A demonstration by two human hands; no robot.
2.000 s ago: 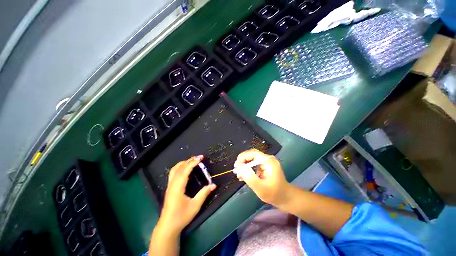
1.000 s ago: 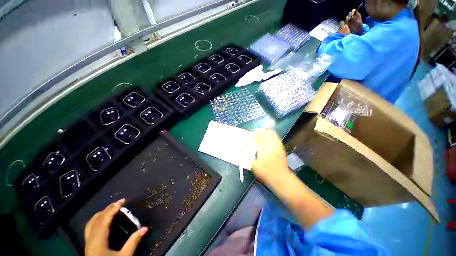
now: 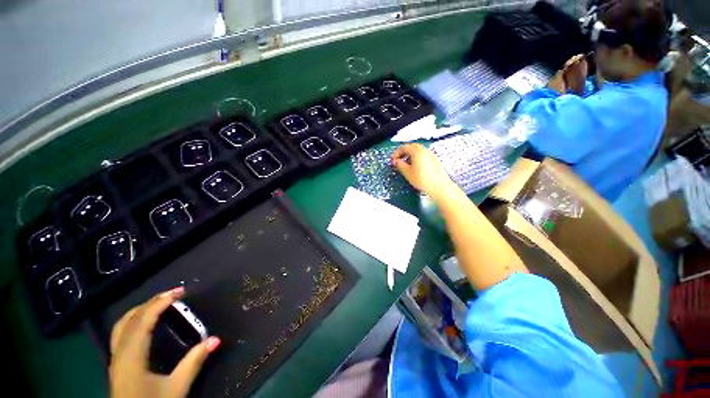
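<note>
My left hand grips a smartwatch case by its edges, silver side up, over the black work tray. Gold-brown tiny parts are scattered on that tray, densest along its right side. My right hand is at the right part of the clear blister sheet, fingertips pinched together on or just above it. Whether a tiny part is between them cannot be told. A white stick lies at the lower edge of the white paper.
Two black foam trays hold cases behind the work tray. A white cloth and stacked blister sheets lie beyond the single sheet. An open cardboard box stands right of the bench. A person in blue sits farther along.
My right hand has left the case, passed the paper's right edge and moved up to the blister sheet. The thin pick no longer shows in it. The view has swung right; my left hand keeps the case.
</note>
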